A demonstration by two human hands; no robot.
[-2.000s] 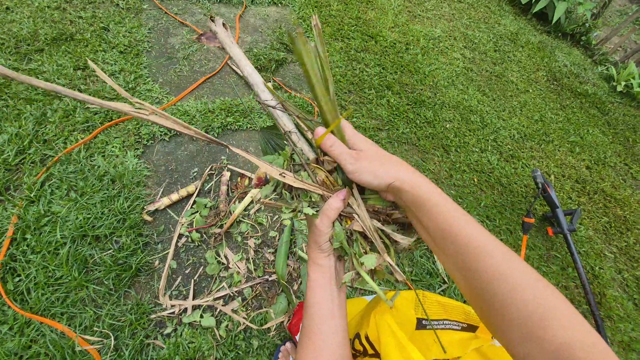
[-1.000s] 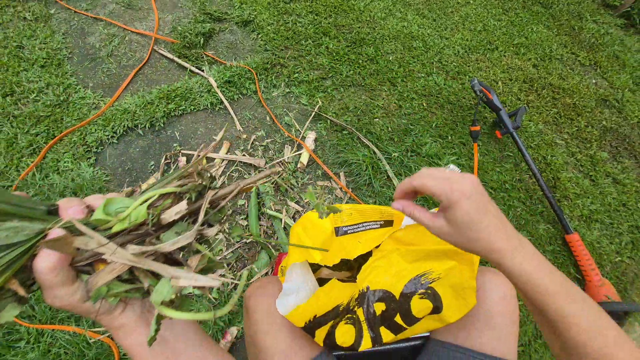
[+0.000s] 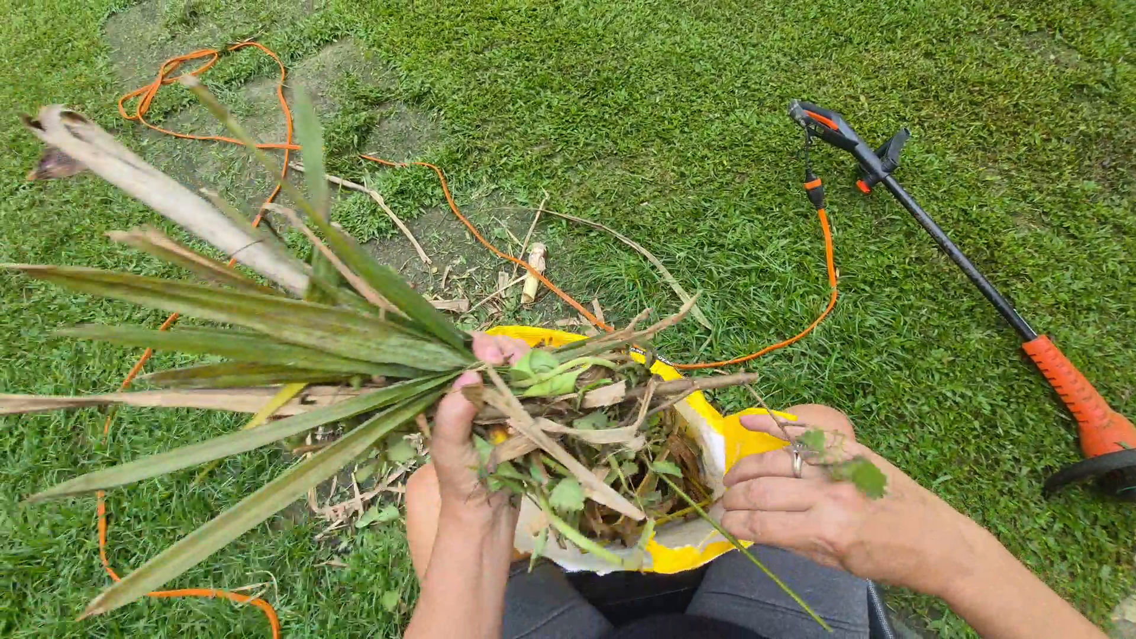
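Observation:
My left hand (image 3: 470, 426) grips a bundle of yard debris (image 3: 355, 346): long green blade leaves, dry strips, vines and a pale dry stalk (image 3: 177, 195). The leaf blades fan out to the left, and the bundle's other end lies over the mouth of a yellow plastic bag (image 3: 732, 435). My right hand (image 3: 799, 497) pinches the bag's right rim, holding the mouth wide. Dry leaves (image 3: 683, 470) show inside the bag, which stands between my knees. A thin green stem crosses the bag's near edge.
An orange extension cord (image 3: 461, 209) loops over the grass and paving stones. It joins a string trimmer (image 3: 958, 257) lying on the grass at the right. A short cut stalk (image 3: 534, 273), a thin dry twig (image 3: 382, 204) and scraps lie on the ground beyond the bag.
The debris gathered by both hands two seconds ago is now in my left hand, brought from the left to the bag's mouth. My right hand has taken hold of the rim, and the bag stands wider open.

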